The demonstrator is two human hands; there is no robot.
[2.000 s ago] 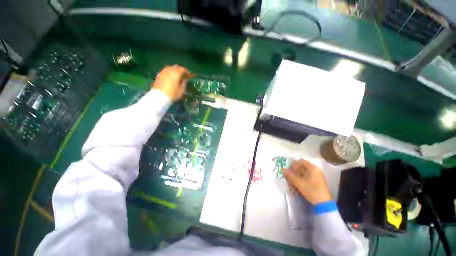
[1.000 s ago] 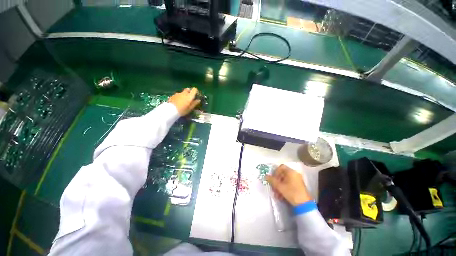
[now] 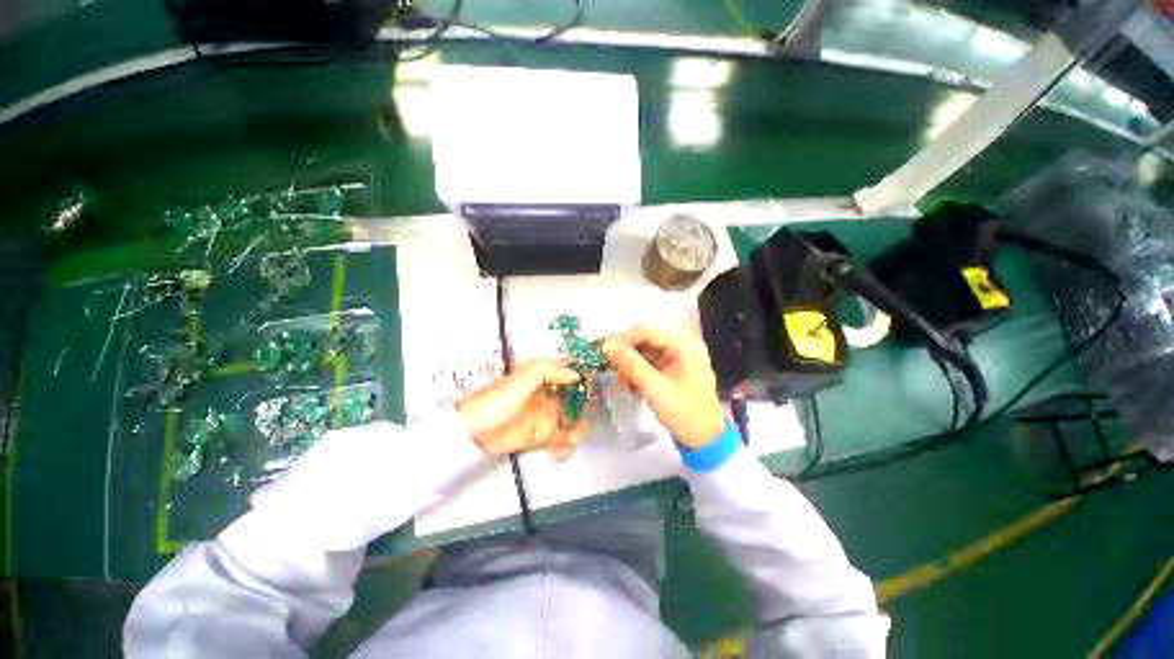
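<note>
Small green circuit boards [image 3: 576,345] form a short column over the white sheet [image 3: 541,299], in front of me. My left hand [image 3: 521,406] holds a green board or a few of them between thumb and fingers, at the column's lower left. My right hand [image 3: 670,382], with a blue wrist band, has its fingertips on the boards from the right; whether it grips one is too blurred to tell. Small reddish and pale parts [image 3: 460,370] lie scattered left of the hands. No soldering iron shows in either hand.
A white-topped box [image 3: 537,135] stands behind the boards. A round tin [image 3: 680,251] and black soldering stations [image 3: 792,315] with yellow patches stand right. A black cable [image 3: 505,322] crosses the sheet. Batches of boards [image 3: 290,348] in clear plastic lie left, and clear plastic [image 3: 1094,277] lies far right.
My left hand has come back from the far left boards to the white sheet and now holds green boards beside my right hand. The view has shifted to the right.
</note>
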